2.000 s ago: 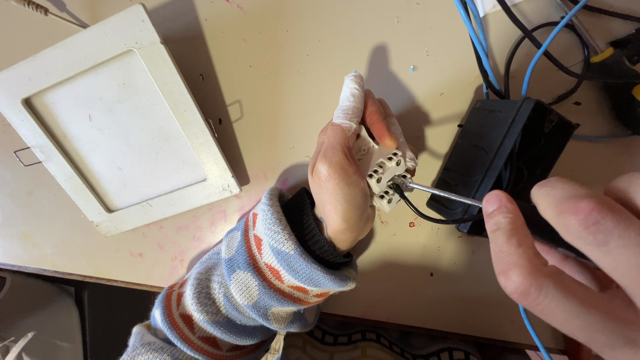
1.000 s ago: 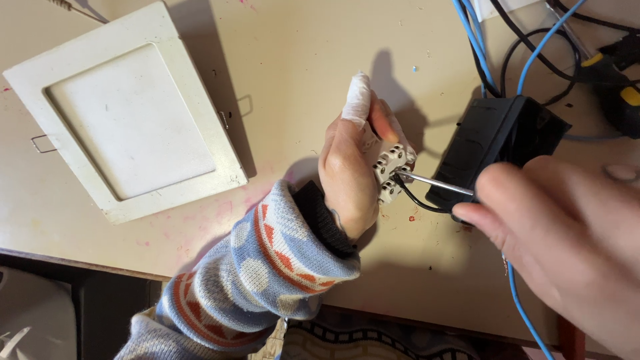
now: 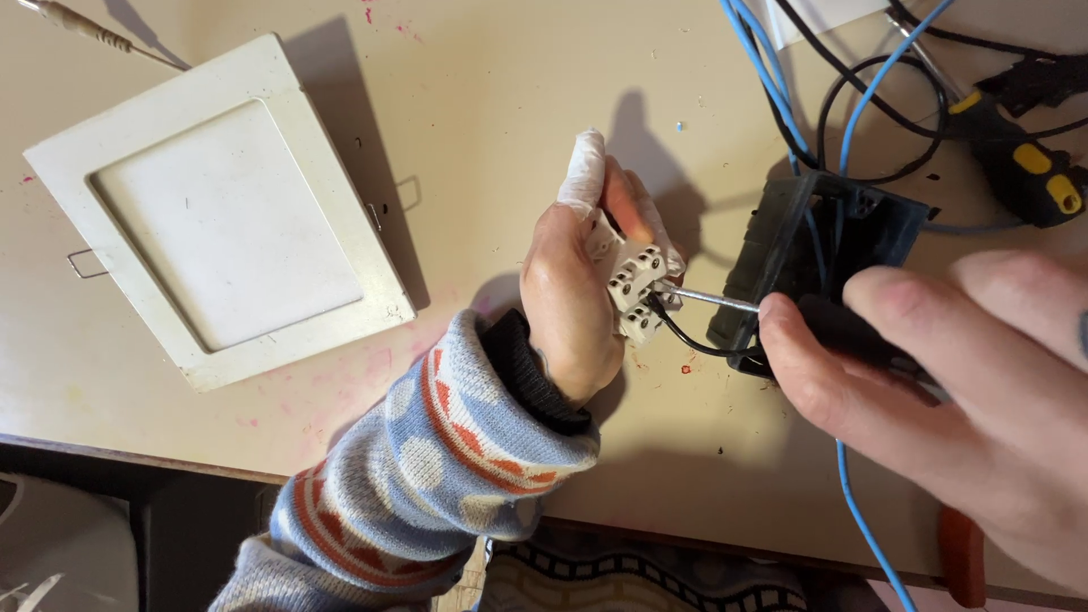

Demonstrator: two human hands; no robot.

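My left hand (image 3: pixel 574 297), its thumb wrapped in white tape, grips a white wall switch mechanism (image 3: pixel 636 285) with its screw terminals facing right. Into one of its terminals runs a black wire (image 3: pixel 693 340), which leads to a black plastic junction box (image 3: pixel 769 255). My right hand (image 3: pixel 918 374) holds a screwdriver, its metal shaft (image 3: pixel 710 297) pointing left with the tip at a terminal screw. The fingers cover most of the handle. Part of the box is hidden behind the right hand.
A square white panel light (image 3: pixel 229 221) with wire spring clips lies at the left. Blue cables (image 3: pixel 888 68) and black ones cross the upper right, beside a yellow-and-black screwdriver (image 3: pixel 1003 153). A beige cord (image 3: pixel 89 30) is at the top left. The table's edge (image 3: pixel 144 459) runs below.
The fingers of my right hand have shifted on the screwdriver and are spread more than a second ago. The tip stays at the switch mechanism, still in my left hand.
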